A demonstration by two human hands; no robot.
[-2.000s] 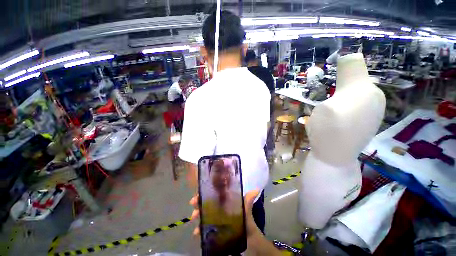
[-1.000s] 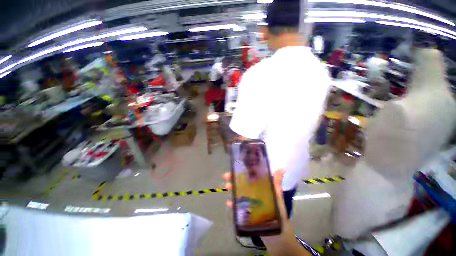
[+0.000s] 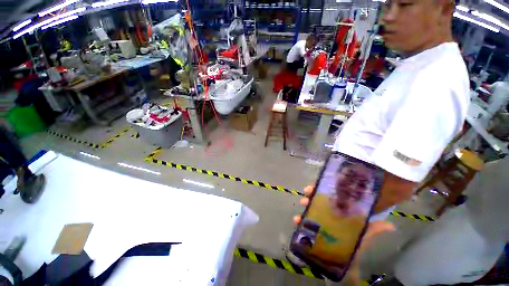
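Observation:
A black smartphone [image 3: 337,218] stands tilted in front of me at the lower right, with a person on a video call on its screen. My right hand [image 3: 368,240] is shut on it from behind, fingertips on its left edge and thumb at its right. My left hand is not in view. On the white cloth-covered table [image 3: 150,204] at the lower left lie a tan card template [image 3: 72,238], dark cut pieces [image 3: 64,271] and a curved black strip [image 3: 150,249].
A person in a white shirt [image 3: 413,106] stands close behind the phone. A pale dress form [image 3: 457,246] is at the lower right. Wooden stools [image 3: 277,120], white tubs [image 3: 156,123], a cardboard box [image 3: 243,119] and yellow-black floor tape [image 3: 234,177] lie beyond. A dark object [image 3: 32,187] is at the left edge.
The view has swung left and down, bringing in the table with its pieces. The person in white now shows side-on at the right. The phone is further right and more tilted, still held.

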